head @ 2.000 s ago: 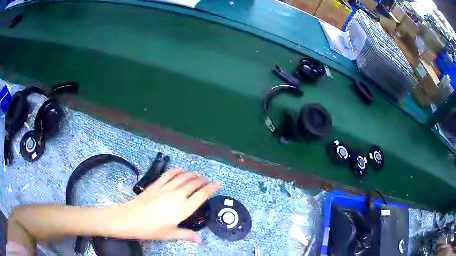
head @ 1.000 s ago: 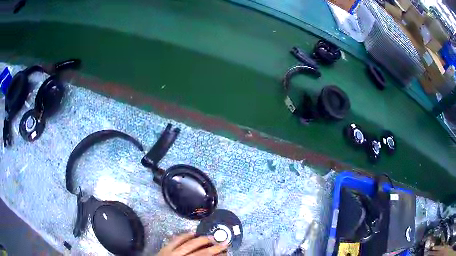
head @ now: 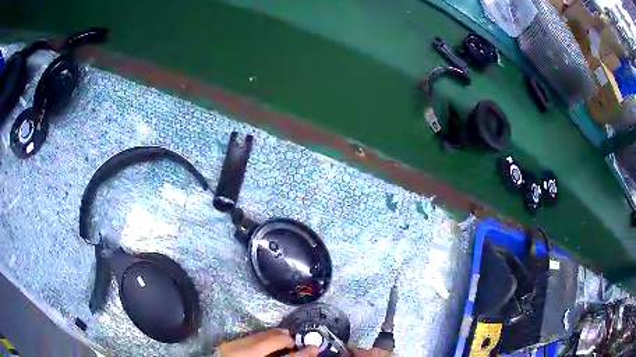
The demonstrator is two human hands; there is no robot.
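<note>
The black speaker plate (head: 317, 317), with a bright ring, is at the bottom edge, touching or just overlapping the open earcup (head: 289, 261). My left hand (head: 261, 344), cut off by the bottom edge, has its fingers on the plate's near side. My right hand (head: 372, 351) barely shows at the bottom edge; a thin silver tool, possibly tweezers (head: 336, 341), runs from it onto the plate. A dark-handled tool with a thin tip (head: 385, 339) lies beside my right hand. The earcup is glossy, with a small reddish spot inside. Lead wires cannot be made out.
The headband (head: 143, 155), second earcup (head: 159, 296) and slider arm (head: 235, 167) lie left on bubble wrap. Another headphone (head: 56, 87) is far left. The blue tray (head: 474, 286) holds a dark box and yellow sponge (head: 486, 339). Headphone parts (head: 488, 125) sit on the green conveyor.
The view has shifted downward. My left hand has drawn back from over the earcup to the plate's near side. My right hand and the thin silver tool have come into view.
</note>
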